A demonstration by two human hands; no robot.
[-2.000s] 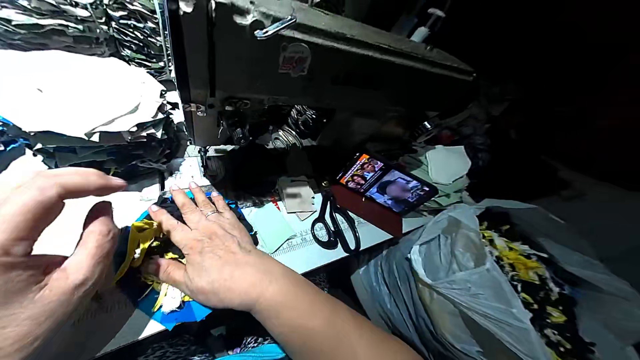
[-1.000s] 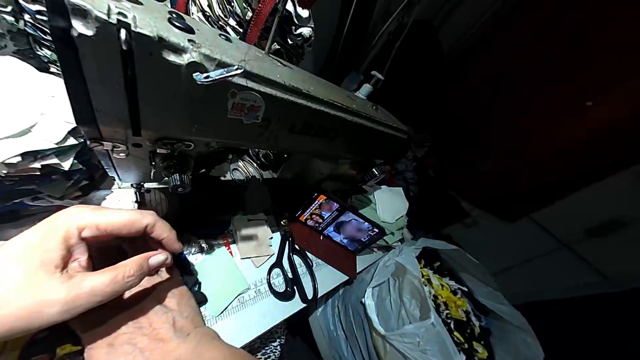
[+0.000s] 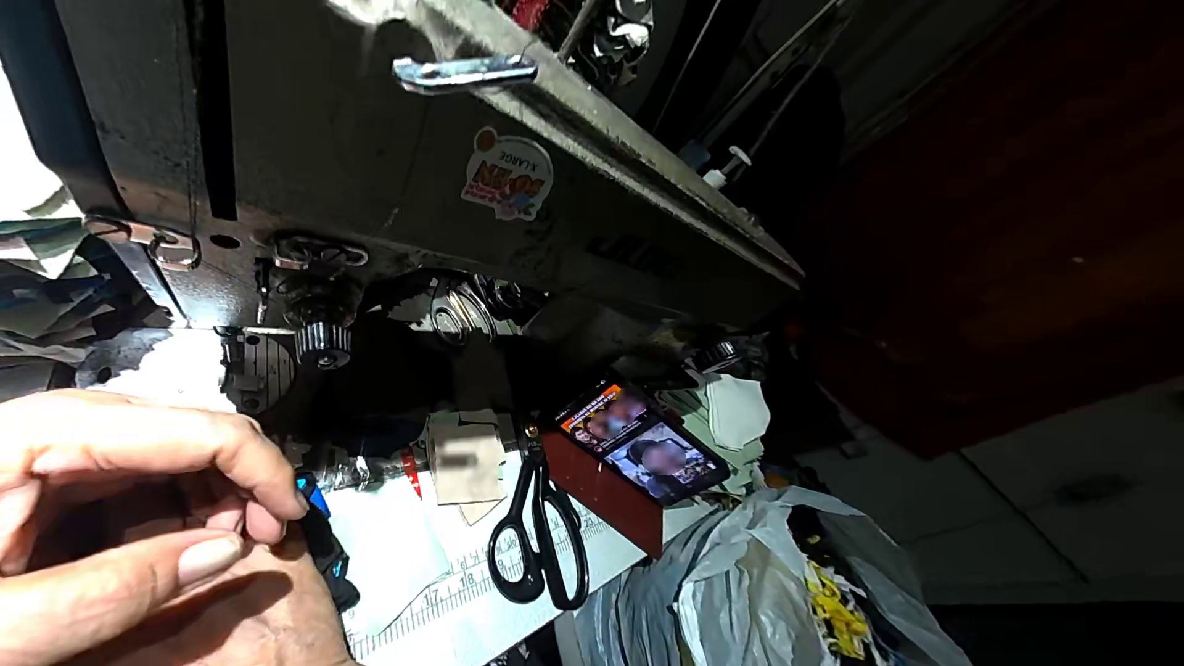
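Observation:
My left hand [image 3: 139, 490] is at the lower left, its thumb and index finger curled close to each other; whether anything is between them does not show. Beneath it lies my right hand [image 3: 264, 606], mostly covered, its fingers hidden. Blue and black fabric [image 3: 326, 546] shows just beside the right hand. Above the hands is the sewing machine [image 3: 370, 176], with its tension knob [image 3: 324, 342] and needle plate [image 3: 259, 370]. Black-handled scissors [image 3: 539, 536] lie on the white table with printed ruler marks [image 3: 444, 601], right of the hands.
A smartphone [image 3: 647, 444] leans on a dark red stand [image 3: 606, 490] beyond the scissors. Beige fabric pieces [image 3: 467, 458] lie near them. A plastic bag [image 3: 740, 592] with yellow and black scraps [image 3: 837, 610] is at the table's right edge. Fabric scraps [image 3: 55, 287] are piled at the left.
The view has swung right and closer to the machine. My right hand, spread flat on blue and yellow fabric two seconds ago, is now mostly beneath my left hand.

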